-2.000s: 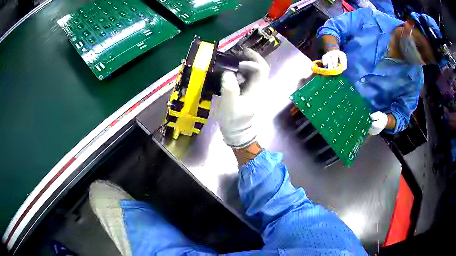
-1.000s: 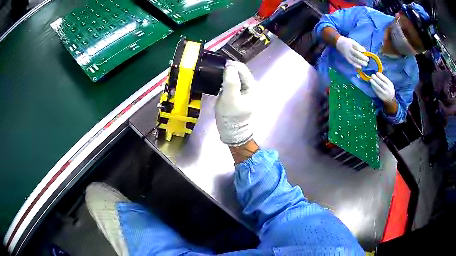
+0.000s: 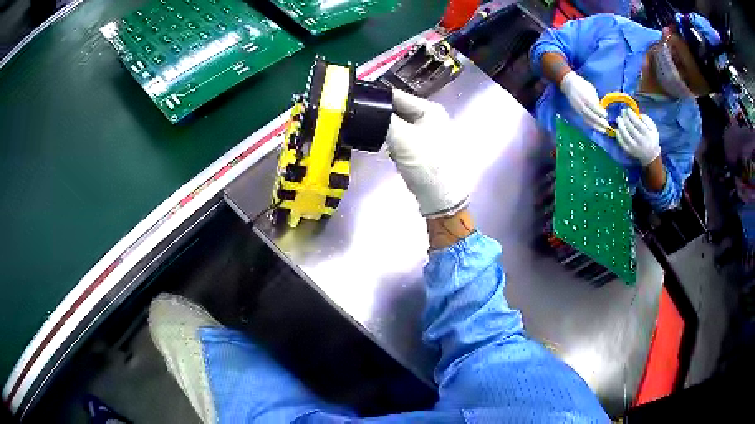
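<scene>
A yellow-and-black block (image 3: 321,149), perhaps a tape dispenser, stands upright at the left edge of the steel table. A black cylinder (image 3: 367,116) sticks out from its right side. My right hand (image 3: 426,157), in a white glove, is at the cylinder's free end with the fingers bent. The fingertips are partly hidden, and I cannot tell if they grip it. My left hand is not in view. A pale cloth shape beside blue cloth at the lower left shows no fingers.
Green circuit boards (image 3: 199,54) lie on the green conveyor belt (image 3: 74,166), edged by a white rail (image 3: 178,207). A black device (image 3: 422,68) is at the back of the steel table (image 3: 372,281). At right, a person holds a yellow ring (image 3: 620,101) above a tilted green board (image 3: 592,203).
My right hand first reached around the cylinder, then drew back to its free end and now sits slightly higher in the picture. The other person has brought both hands to the ring; their board stands steeper.
</scene>
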